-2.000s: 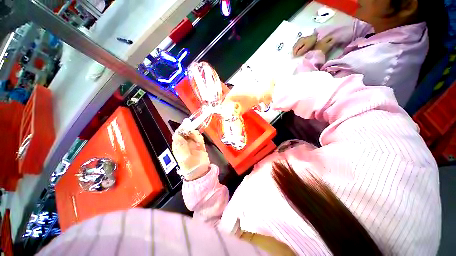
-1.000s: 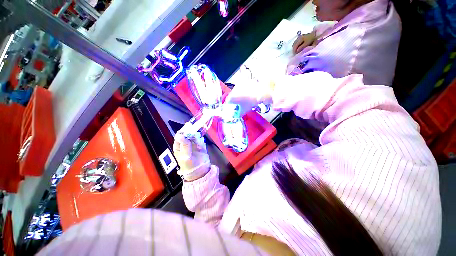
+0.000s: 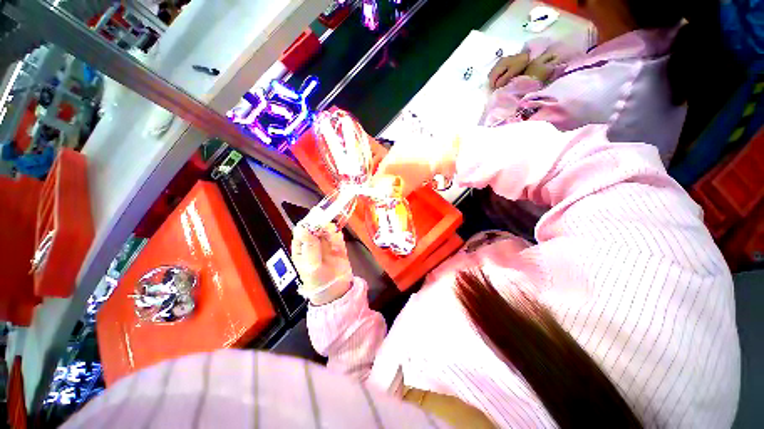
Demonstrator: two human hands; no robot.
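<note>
A clear, shiny product with rounded lobes (image 3: pixel 345 151) is held over a divided red parts bin (image 3: pixel 431 219). My left hand (image 3: pixel 322 264), in a pale glove, pinches a clear arm-like part at the product's near-left side. My right hand (image 3: pixel 417 161), pale and washed out by glare, holds the product near its narrow middle; its fingertips are hard to make out. Another clear, rounded product (image 3: pixel 165 293) lies on the flat red surface (image 3: pixel 222 251) at the left.
A lit blue and purple unit (image 3: pixel 281 109) stands by the dark green conveyor (image 3: pixel 394 71). A person in a pink smock (image 3: pixel 616 88) sits at the white bench at upper right. A metal rail crosses the upper left. A small display (image 3: pixel 281 267) borders the red surface.
My hands and the held product have barely moved. The bluish light on them has turned warm again. The lit unit looks more purple than at first. The neighbouring person leaned and shifted.
</note>
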